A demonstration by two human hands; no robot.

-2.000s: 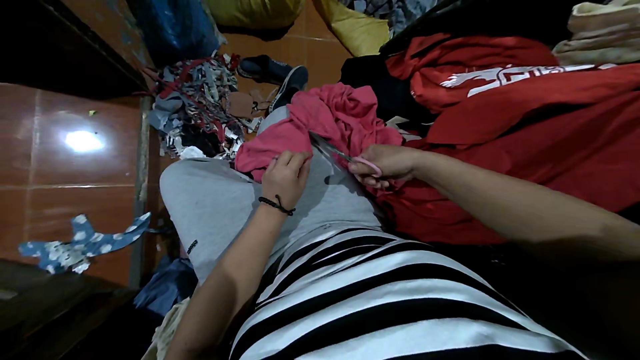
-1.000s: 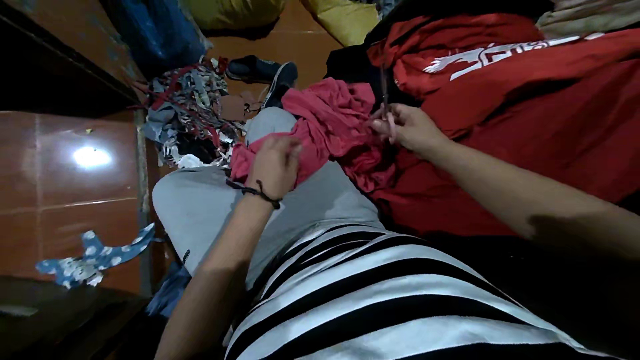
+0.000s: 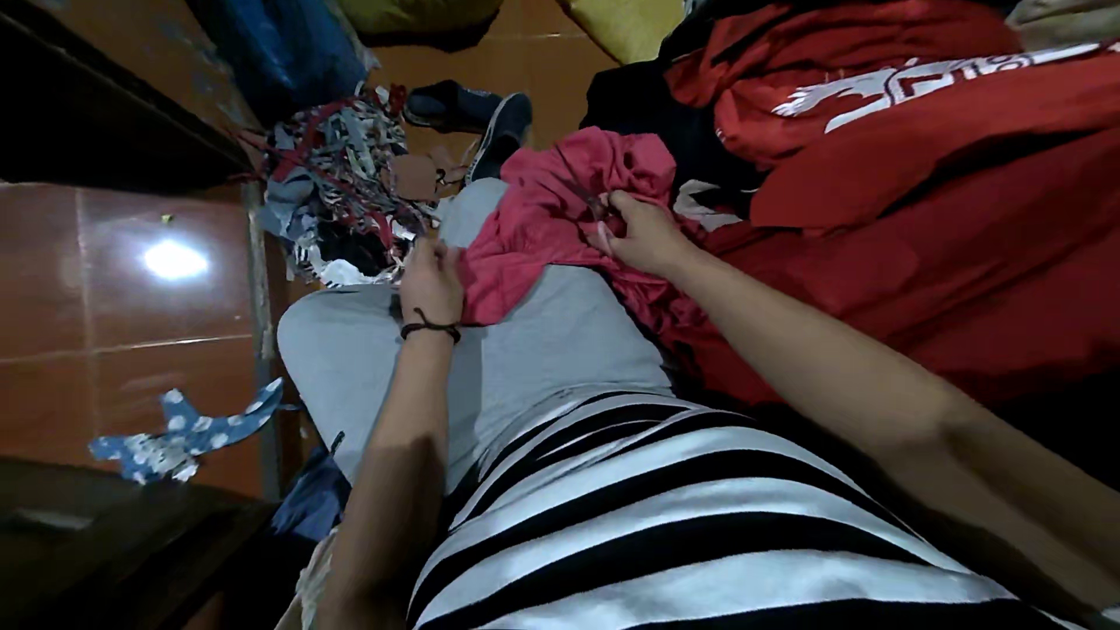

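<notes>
A pink cloth [image 3: 534, 223] lies bunched across my legs in grey trousers. My right hand [image 3: 643, 234] has its fingers in the pink handles of a pair of scissors [image 3: 598, 210]; their dark blades point up and away over the cloth. My left hand [image 3: 431, 280], with a dark cord around the wrist, is at the cloth's left edge over my knee. Its fingertips are curled near a scrap heap, and whether they pinch anything cannot be told.
A heap of fabric strips [image 3: 337, 175] lies beyond my left hand, beside dark shoes [image 3: 503, 131]. Red garments [image 3: 875, 227] spread on the right. Blue dotted fabric [image 3: 188, 433] lies on the tiles at left. A blue bag [image 3: 280, 52] and yellow sacks [image 3: 626, 26] stand at the back.
The scissors, upright above the cloth one second ago, now slant low over it. My left hand has moved left from over the middle of the cloth to its edge.
</notes>
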